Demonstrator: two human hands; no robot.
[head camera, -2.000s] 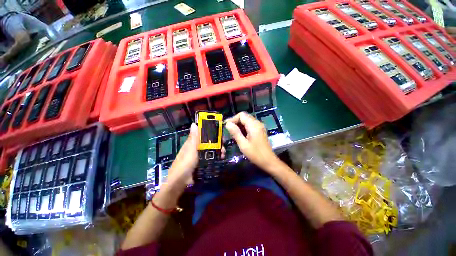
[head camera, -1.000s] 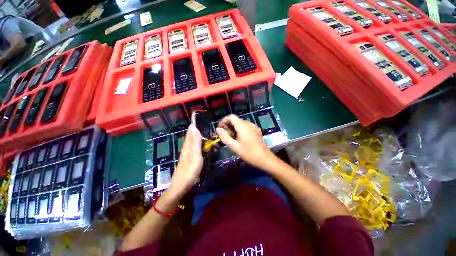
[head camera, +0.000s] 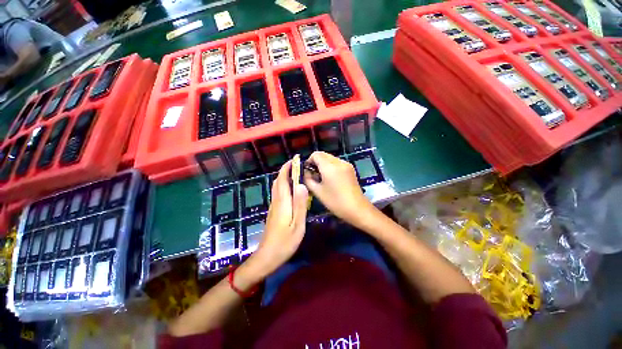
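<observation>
My left hand (head camera: 283, 211) holds a phone (head camera: 296, 170) upright on its edge, with its narrow pale side towards me. My right hand (head camera: 334, 183) is close against the phone, fingers bent around a small dark thing that I cannot make out. A bit of yellow shows just below, between the hands. The phone's screen side is hidden. Under and behind my hands lies a clear lens tray (head camera: 221, 235) with black-framed lenses. Behind it, a red-orange foam tray (head camera: 232, 146) holds black phones in its front row, one front pocket with only a white piece, and pale unfinished handsets (head camera: 247, 57) behind.
Stacked foam trays stand at right (head camera: 464, 116) and left (head camera: 129, 109). Stacked lens trays (head camera: 65, 235) lie at front left. A white wipe (head camera: 404, 114) lies on the green bench. Yellow waste liners (head camera: 501, 259) in clear plastic are below the right edge. A person's arm (head camera: 20, 51) is far left.
The yellow liner over the phone's screen area has come away from the face view. The phone has turned edge-on, and my left hand has moved slightly right, closer to my right hand.
</observation>
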